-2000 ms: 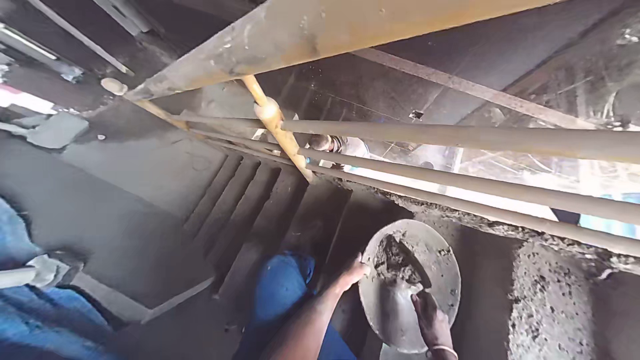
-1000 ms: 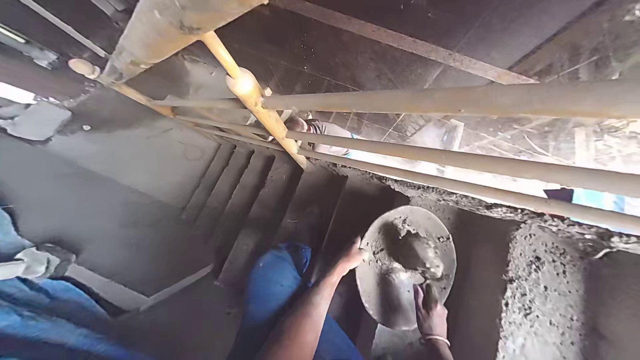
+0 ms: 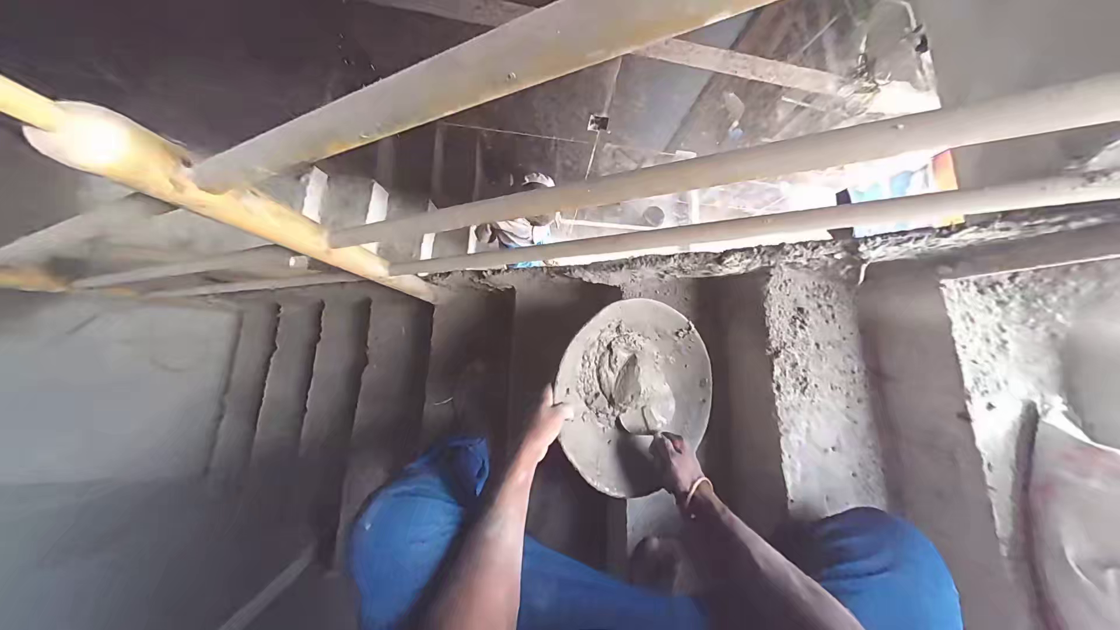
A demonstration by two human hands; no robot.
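Note:
A round, shallow metal pan (image 3: 586, 446) is tilted in front of my knees, above the concrete stairs. My left hand (image 3: 547, 420) grips its left rim. Wet grey mortar (image 3: 612, 367) lies in a heap in the upper part of the pan. My right hand (image 3: 675, 462) is closed around the handle of a trowel (image 3: 647, 416), whose mortar-smeared blade rests at the lower edge of the heap. Most of the handle is hidden in my fist.
Concrete steps (image 3: 818, 385) run to both sides of me. A yellowish metal railing (image 3: 472, 74) stands along the rough stair edge. Beyond and below it, a person (image 3: 523, 229) is at a lower level. At the far right lies a pale sack-like thing (image 3: 1072, 516).
The view has swung to the right along the stairs. The mortar heap has changed shape under the trowel, while my left hand has stayed at the pan's rim.

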